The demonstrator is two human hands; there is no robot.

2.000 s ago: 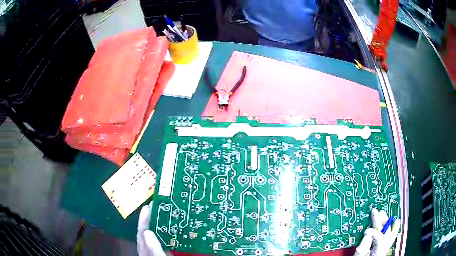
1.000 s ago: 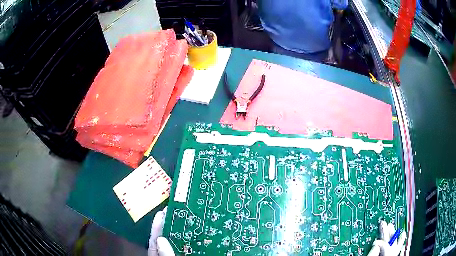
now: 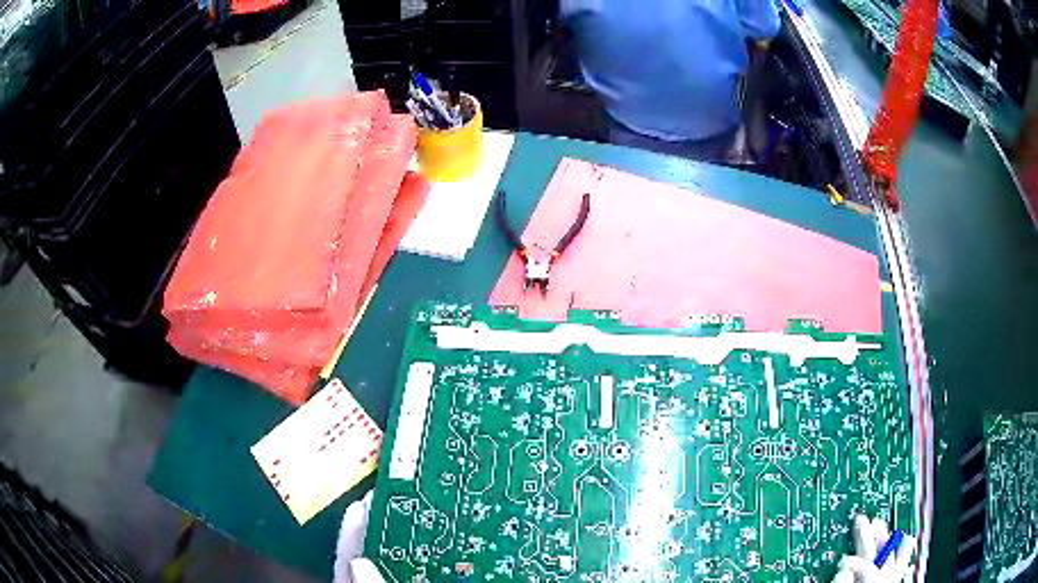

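A large green circuit board (image 3: 524,478) with white markings and a long white strip along its far edge lies in front of me, its near edge cut off by the frame. My gloved left hand (image 3: 354,549) is at its lower left edge, partly cut off; what its fingers grip is not clear. My gloved right hand (image 3: 874,556) is at the lower right corner, with a blue and white marker pen (image 3: 889,548) in it. Side cutters (image 3: 540,257) with dark, spread handles lie on the pink foam sheet (image 3: 706,245) beyond the board.
A red foam sheet stack (image 3: 285,228) is at the left, with a printed card (image 3: 319,450) nearer me. A yellow pen holder (image 3: 451,146) stands on white paper (image 3: 455,216). Black totes (image 3: 108,159) stand left. A person in blue (image 3: 666,68) is behind the bench. The conveyor rail runs along the right.
The camera view has shifted, so the bench shows a little differently. Both hands stay at the board's lower corners and the pen remains in my right hand.
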